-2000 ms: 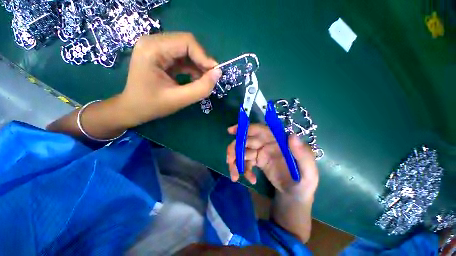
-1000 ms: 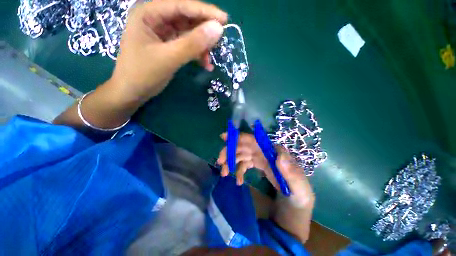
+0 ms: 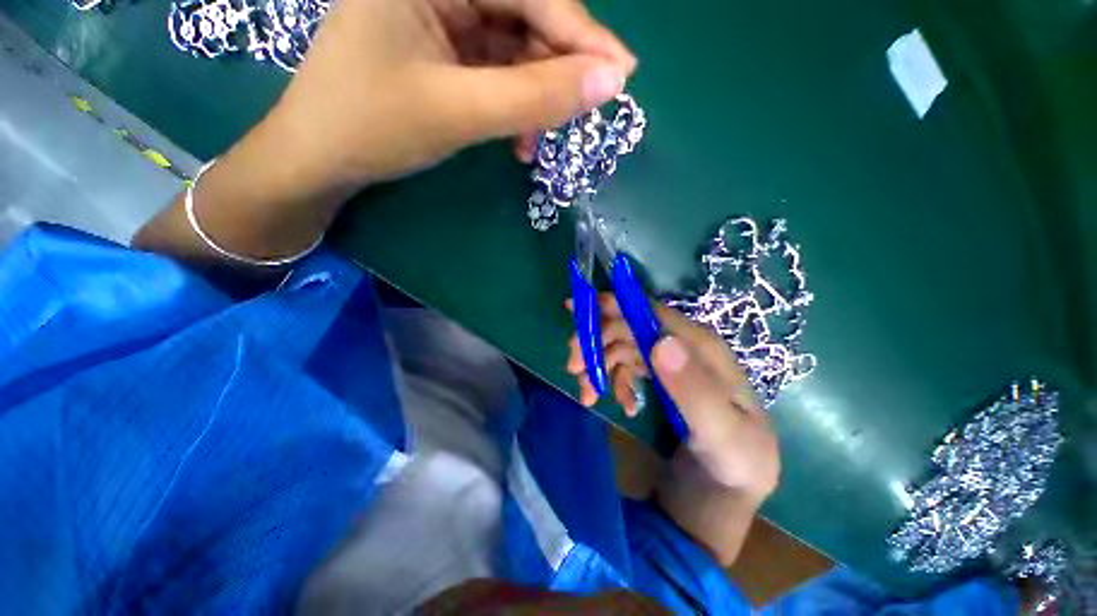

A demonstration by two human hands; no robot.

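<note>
My left hand (image 3: 469, 90) pinches a silver casting (image 3: 611, 126) between thumb and fingertips at the upper middle. Small silver cast parts (image 3: 545, 211) show just below it; whether they touch the casting I cannot tell. My right hand (image 3: 698, 385) holds the blue-handled flush cutters (image 3: 646, 319) with the handles apart. The short jaws point up and sit just under the casting and are blurred. A pile of thin silver runner scrap (image 3: 758, 295) lies on the green bench top beside the cutters, to their right.
A heap of uncut castings (image 3: 247, 27) is at the upper left, partly cut off. A pale piece of paper or tape (image 3: 918, 72) lies at the upper right. A dense silver pile (image 3: 986, 481) is at the lower right. The green bench top (image 3: 770, 120) has its edge along the wearer's front.
My left hand moved up from its earlier place, then right, and the casting is turned. The cutters' handles are closer together than before. The view has shifted, and the upper left heap shows less.
</note>
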